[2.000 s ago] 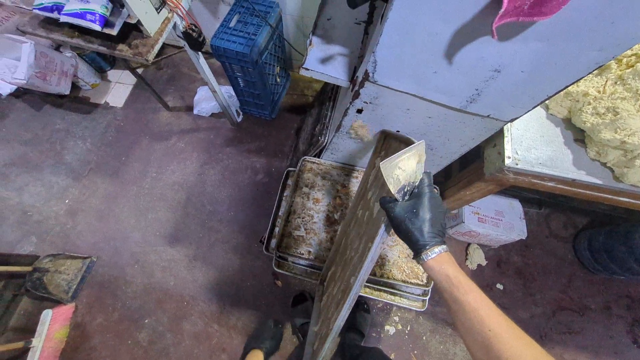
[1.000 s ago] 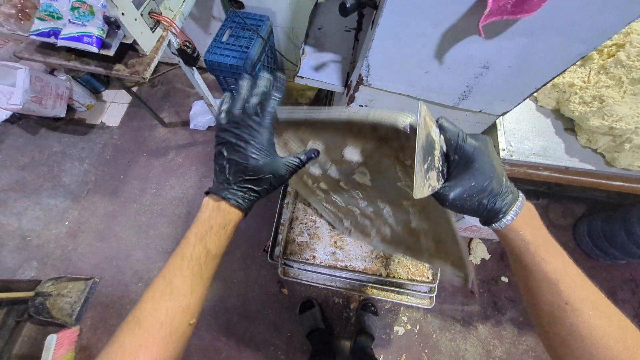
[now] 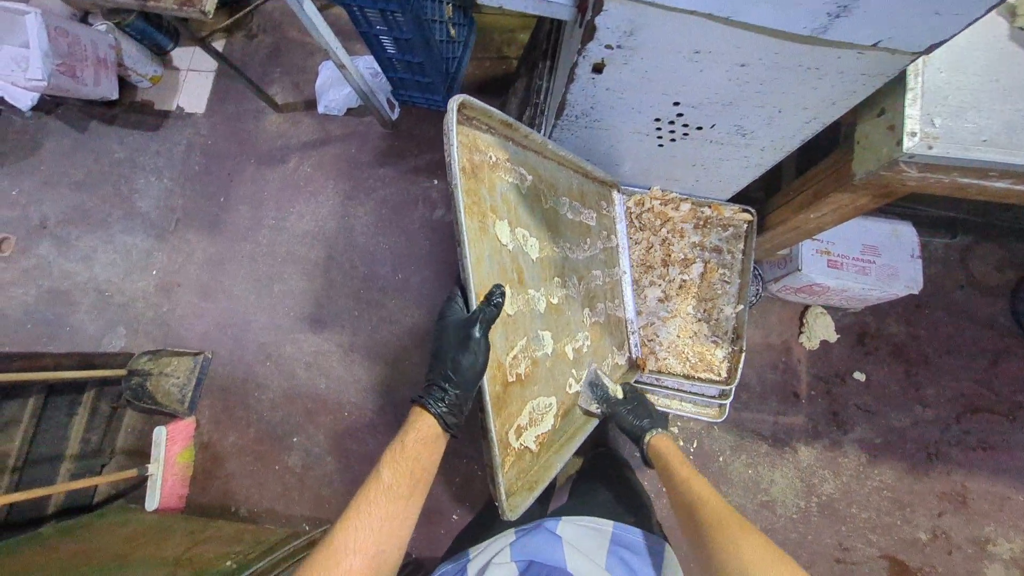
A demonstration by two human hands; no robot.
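My left hand, in a black glove, grips the left rim of a metal baking tray. This tray is tilted, its inner face toward me, and bears rows of pale, stuck-on dough residue. My right hand, also gloved in black, holds a scraper, its blade against the tray's lower right part. Behind and to the right lies a stack of trays, the top one covered in brown and cream crumbs and flakes. The held tray's right edge meets or overlaps the stack; contact cannot be told for sure.
A white metal cabinet stands beyond the stack. On the right are a wood-framed table and a cardboard box. A blue plastic crate stands at the top. At the left lie a dustpan and a pink-bristled broom.
The tray, edge-on two seconds ago and blurred one second ago, now shows its inner face. My left hand, spread open one second ago, grips its rim. The scraper has moved down onto the tray.
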